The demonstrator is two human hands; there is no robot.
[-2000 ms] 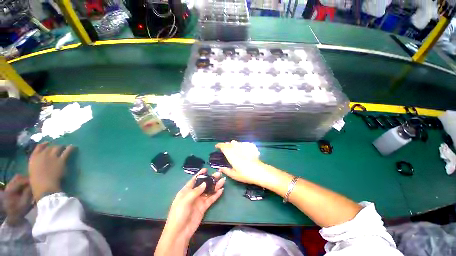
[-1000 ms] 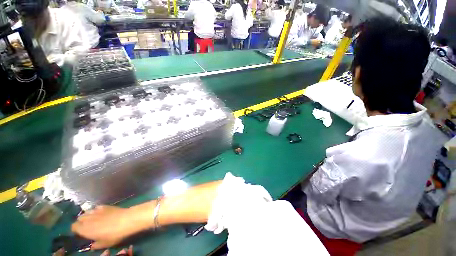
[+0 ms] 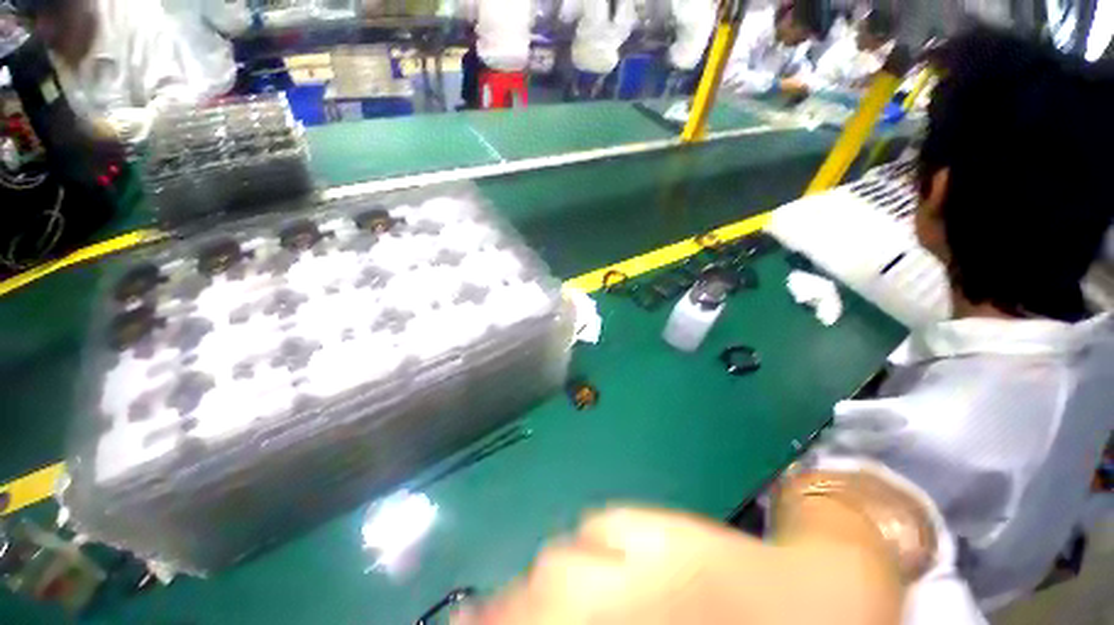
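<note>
My right hand [image 3: 684, 571] is large and blurred at the bottom edge; its fingers are cut off, so I cannot tell if it holds anything. A thin dark curved piece, perhaps a case frame [image 3: 447, 603], lies by the fingertips, partly cut off. My left hand is out of the picture. The stack of clear blister trays [image 3: 330, 446] stands at the left, with dark modules [image 3: 221, 255] in some top pockets. Dark tweezers [image 3: 476, 459] lie in front of it. A loose small module [image 3: 583, 394] with an orange centre lies right of the stack.
A whitish bottle [image 3: 694, 320], a black ring frame [image 3: 740, 359], spare frames [image 3: 666, 291] by the yellow edge and a crumpled wipe [image 3: 815, 294] lie at the right. A seated person [image 3: 1002, 366] is close at the right beside a white component tray [image 3: 843, 248]. A bright spot lies before the stack.
The view has swung right. My right hand has moved from the black pieces at the left to the bottom centre. My left hand has left the picture.
</note>
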